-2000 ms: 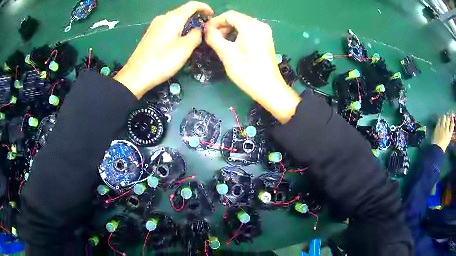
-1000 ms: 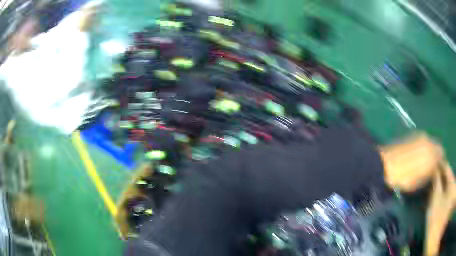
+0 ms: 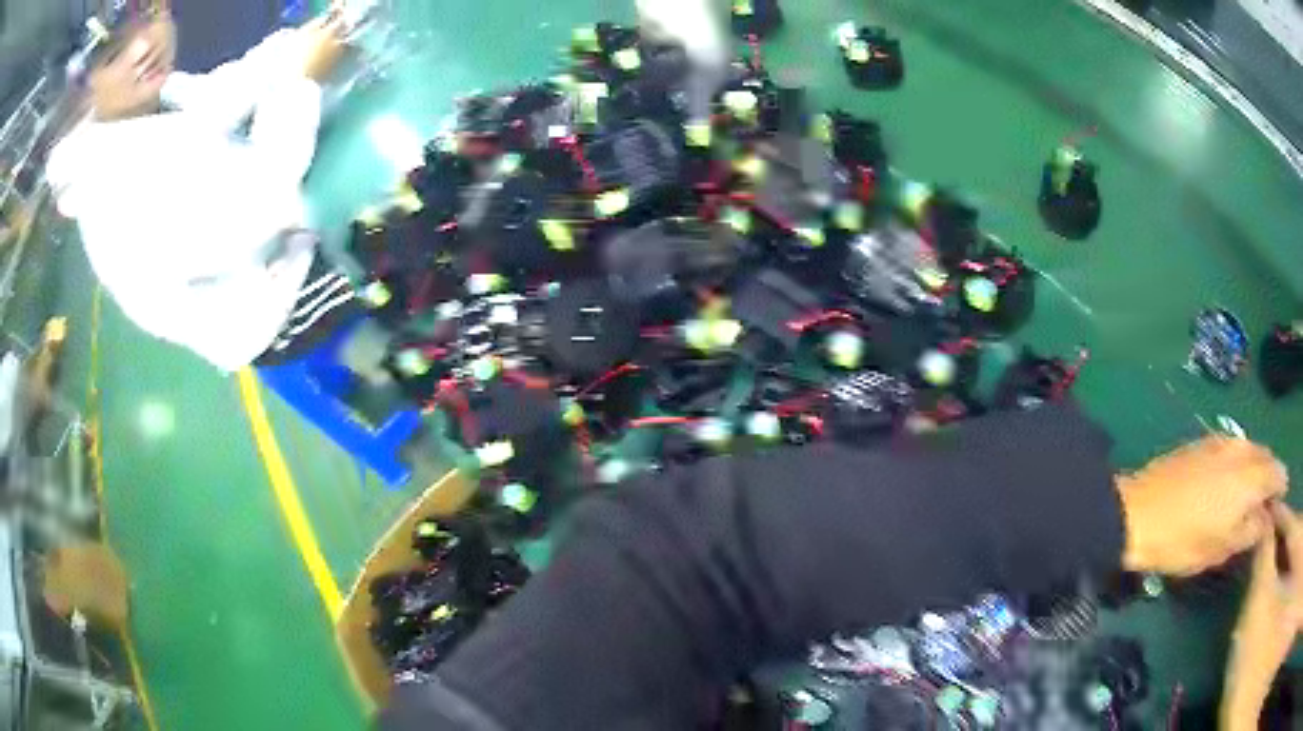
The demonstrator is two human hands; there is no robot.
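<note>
My left hand (image 3: 1203, 506) is at the right edge of the view, its black sleeve crossing the bottom. My right hand (image 3: 1263, 626) is just below it, cut off by the edge. Their fingers meet; whatever is between them is hidden or too small to tell. A small blue circuit board (image 3: 1219, 344) lies on the green bench above my left hand, beside a black housing (image 3: 1285, 357). A large heap of black housings (image 3: 629, 271) with green-ended cylinders and red wires fills the middle. Blurred blue boards (image 3: 950, 643) lie below my sleeve.
A seated person in white (image 3: 186, 214) is at upper left, by a blue stool (image 3: 336, 407). A brown carton (image 3: 415, 536) of black units stands beside the bench. Single black units (image 3: 1069, 194) lie at upper right. A pale metal edge (image 3: 1186, 72) runs at top right.
The view has swung to the left, so my hands have shifted from the top centre to the right edge. The heap, person and carton have come into view and are sharper.
</note>
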